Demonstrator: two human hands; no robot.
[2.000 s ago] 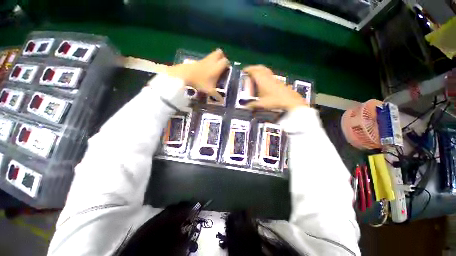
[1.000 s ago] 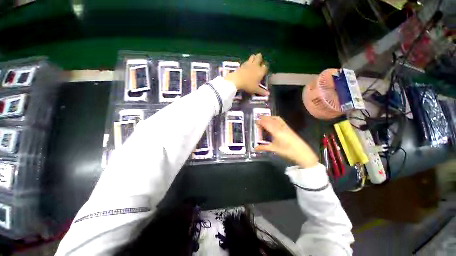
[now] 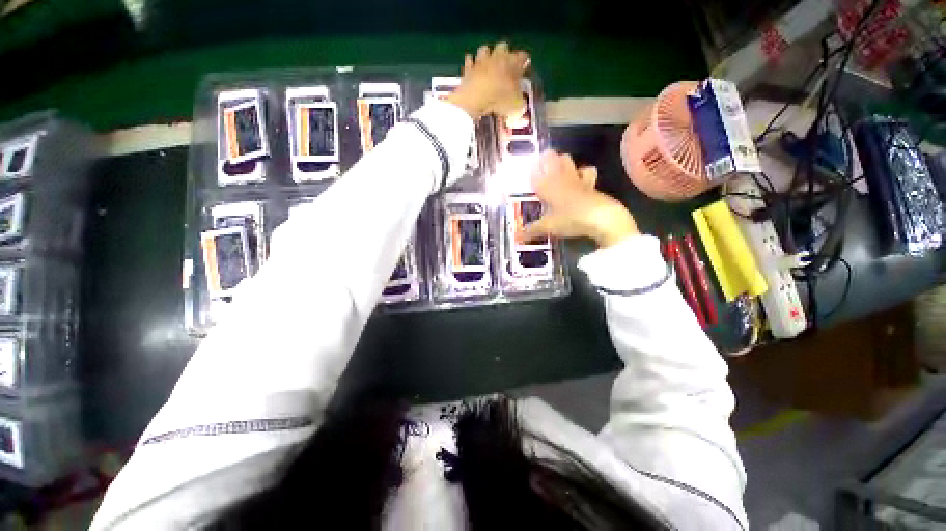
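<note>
A clear blister tray (image 3: 275,190) lies in front of me with two rows of phones, backs up. Each white phone shell has a flat rectangular piece with an orange strip on it. My left hand (image 3: 495,83) is at the top right pocket, partly over the upper right phone (image 3: 518,130). My right hand (image 3: 573,202) is at the lower right phone (image 3: 530,254), fingers near its upper end. A bright white glare between the hands hides detail there. My left sleeve covers several phones. Whether either hand grips anything is unclear.
A stack of clear trays (image 3: 52,301) stands at left. At right are a pink fan (image 3: 666,143), a blue and white box (image 3: 726,127), red pens (image 3: 693,280), a yellow strip (image 3: 729,249) and a power strip (image 3: 776,280) with cables. A green surface (image 3: 280,42) runs behind.
The view has shifted, so the tray sits further up and left. My right hand has moved up towards my left hand at the tray's right end. A bright glare has appeared between them.
</note>
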